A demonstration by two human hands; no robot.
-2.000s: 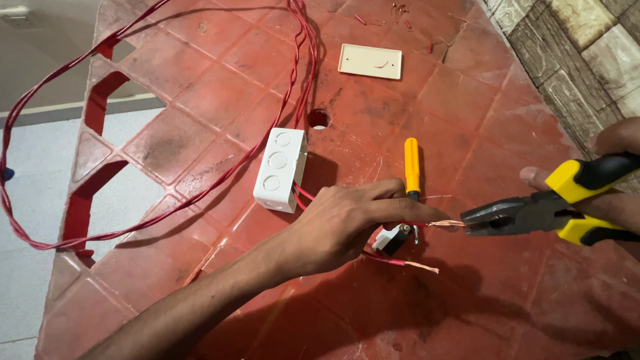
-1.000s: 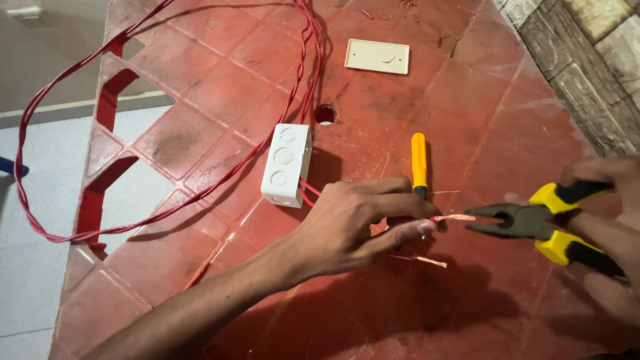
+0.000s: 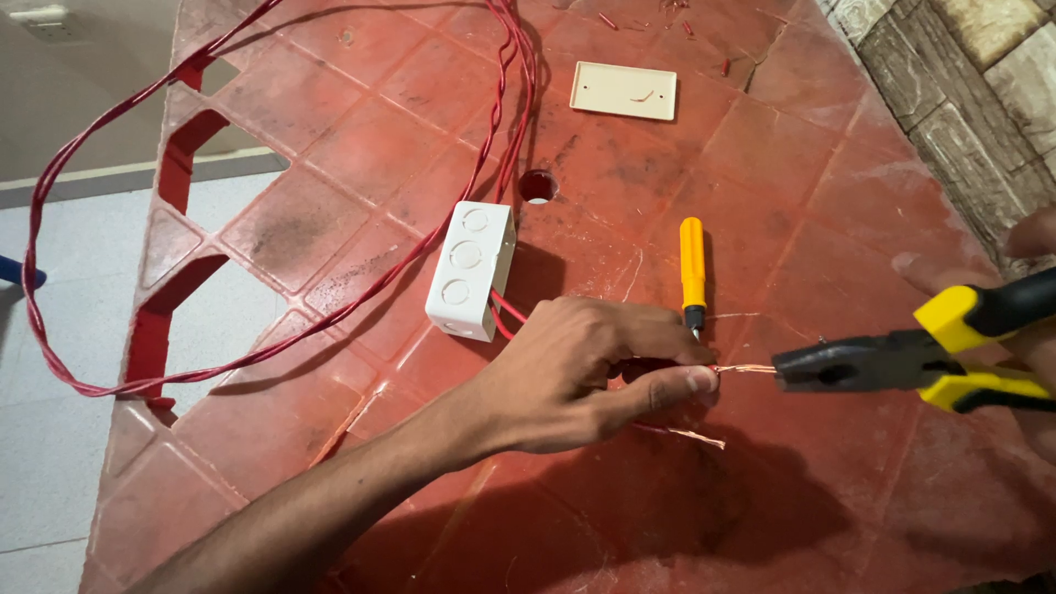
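Between thumb and fingers, my left hand (image 3: 594, 371) pinches a red insulated wire whose bare copper strands (image 3: 747, 369) point right. The jaws of the combination pliers (image 3: 858, 360) meet the tip of these strands. My right hand (image 3: 1023, 330), partly blurred at the right edge, holds the pliers by their yellow and black handles. Below my left hand a second wire end with bare copper (image 3: 697, 437) sticks out. Red wires (image 3: 503, 313) run from the white electrical box (image 3: 466, 264) toward my left hand. Above my fingers lies a yellow-handled screwdriver (image 3: 693, 264), its tip partly hidden.
A cream cover plate (image 3: 624, 91) holds a copper scrap. Red insulation scraps (image 3: 689, 29) lie near the top. Twisted red wire (image 3: 272, 351) loops across the left of the red plastic table (image 3: 371, 181), which has cutouts and a round hole (image 3: 538, 187). A stone-patterned wall (image 3: 957, 107) borders the right.
The pliers' jaws, parted and just off the strands' end one second ago, now meet the strands' tip. My left hand keeps its pinch on the wire.
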